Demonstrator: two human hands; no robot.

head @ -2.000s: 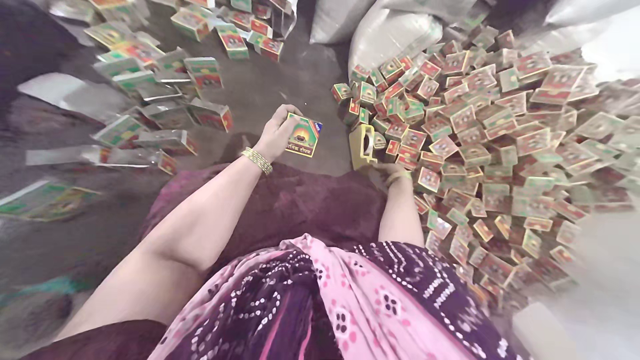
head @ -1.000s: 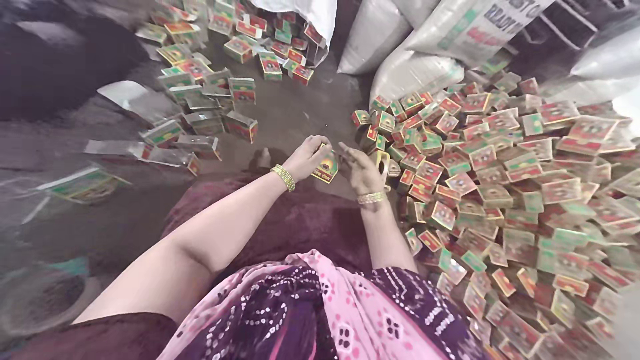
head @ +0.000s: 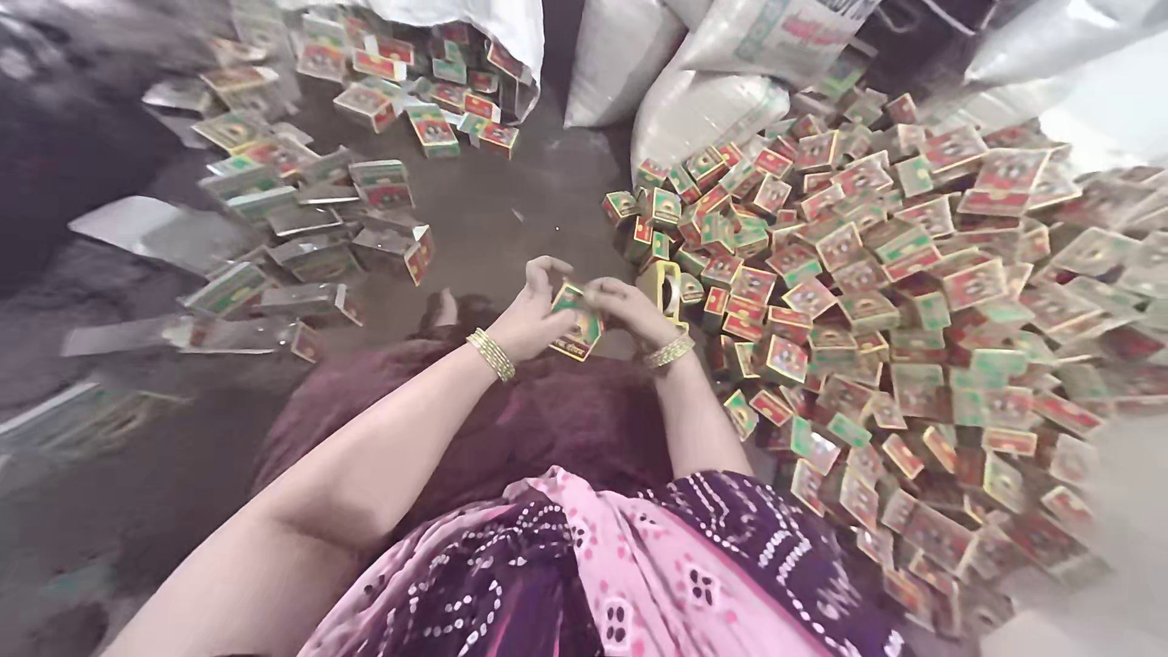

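My left hand (head: 534,319) grips the left side of a printed cardboard packet (head: 577,336) in green, red and yellow, tilted above my lap. My right hand (head: 630,308) is at the packet's upper right edge, fingers bent; whether they pinch it cannot be told. Just beyond the right wrist stands a yellow tape dispenser (head: 659,285) with a roll in it, beside a large heap of small printed boxes (head: 839,246).
Flat and half-open cartons (head: 306,255) lie on the floor at the left. More boxes (head: 433,128) spill from a white sack (head: 520,46) at the upper left. Full white sacks (head: 712,109) stand at the top, behind the heap. A dark cloth (head: 584,420) covers my lap.
My right hand has moved from beside the yellow dispenser to the packet. My left hand still has the packet, which is now tilted. The view has shifted somewhat.
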